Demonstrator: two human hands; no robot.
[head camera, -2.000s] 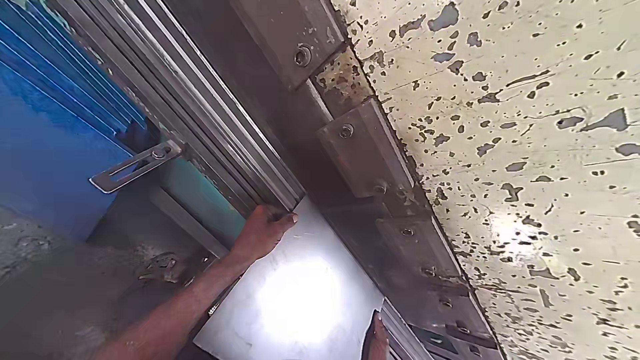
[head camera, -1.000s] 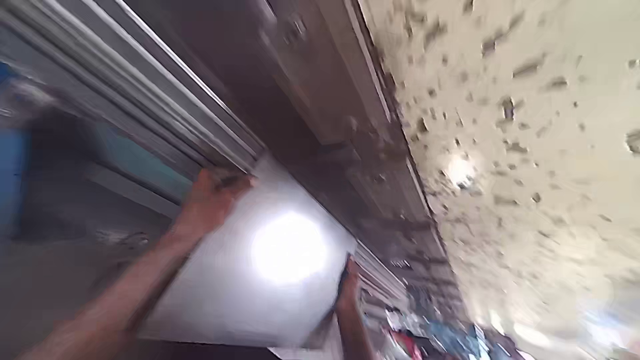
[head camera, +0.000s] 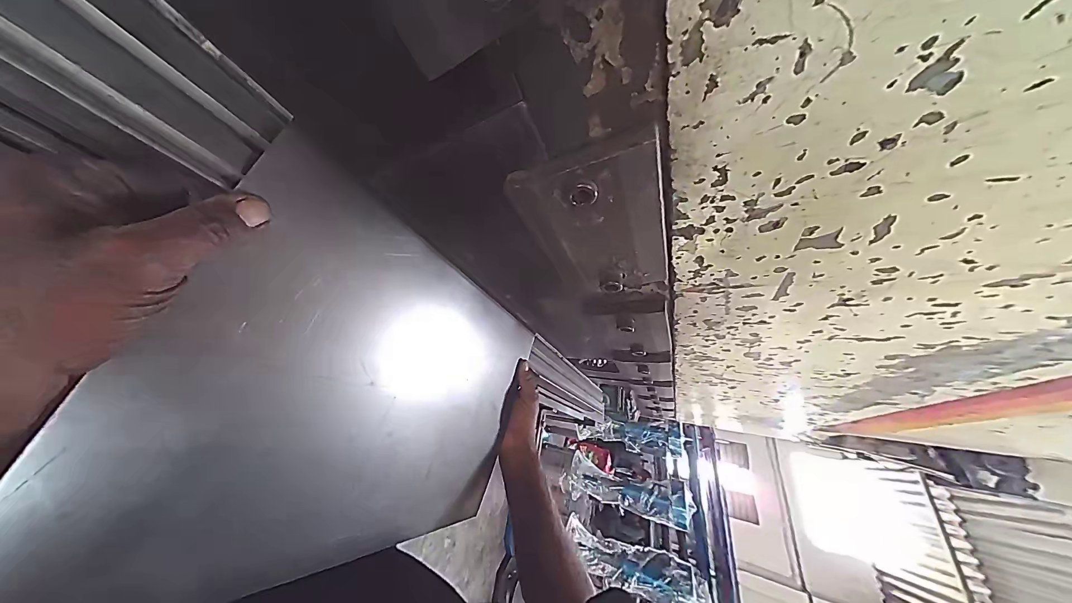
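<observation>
A flat, shiny sheet of metal (head camera: 335, 419) lies between my hands, its far edge against a grooved steel die block (head camera: 126, 92) under the dark upper part of a press machine. My left hand (head camera: 126, 268) grips the sheet's left edge, thumb on top by the end of the grooves; its fingers are mostly hidden. My right hand (head camera: 521, 414) holds the sheet's right edge, thumb near the far corner, beside more grooved steel (head camera: 565, 377). A bright light reflection covers the middle of the sheet.
Bolted dark steel clamp plates (head camera: 586, 197) line the machine above the sheet. A cream machine panel with chipped paint (head camera: 871, 209) rises at right. Plastic-wrapped items (head camera: 636, 494) stand on a rack beyond my right hand. A corrugated shutter (head camera: 1013, 528) is at far right.
The view has moved much closer to the sheet and turned toward the right end of the machine. Both hands keep holding the sheet by its edges.
</observation>
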